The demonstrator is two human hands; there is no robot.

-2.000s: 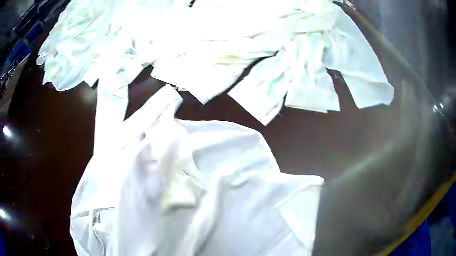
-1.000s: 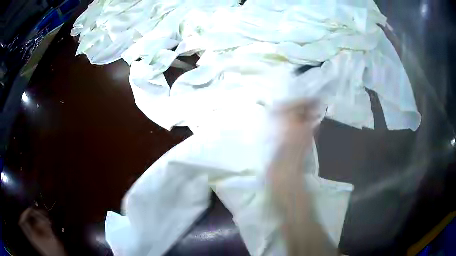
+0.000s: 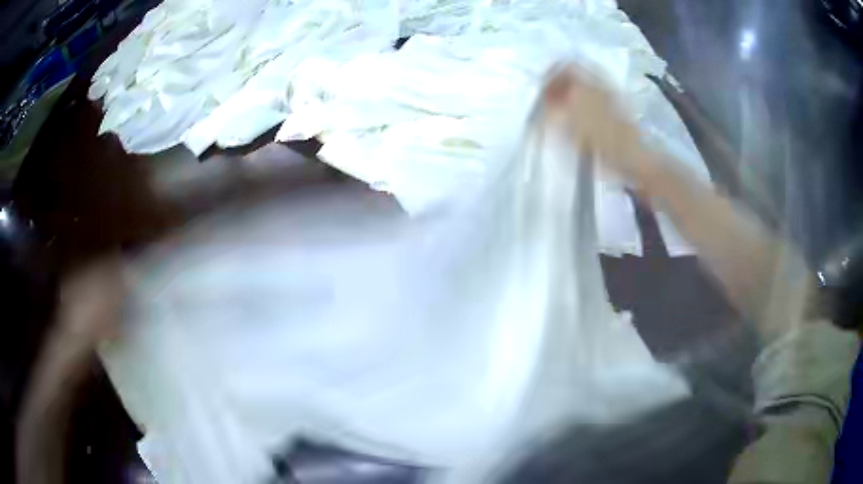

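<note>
A single white garment (image 3: pixel 378 321) is stretched between my two hands above the dark table, blurred by motion. My right hand (image 3: pixel 591 109) grips its upper right part, where the cloth hangs in long folds. My left hand (image 3: pixel 93 302) is at the garment's left edge, dim and blurred; it appears to hold that edge. The garment's lower parts spread toward the near side of the table. No snips can be made out. My fingertips are too blurred to see in detail.
A heap of crumpled white garments (image 3: pixel 237 66) lies across the far side of the glossy dark-brown table (image 3: pixel 57 170), with pieces hanging toward me on the right. Blue material shows at the far left and at the right edge.
My right hand has moved up and gripped the garment, raising it. My left hand has moved up from the lower left corner to the cloth's edge. The garment is now spread wide.
</note>
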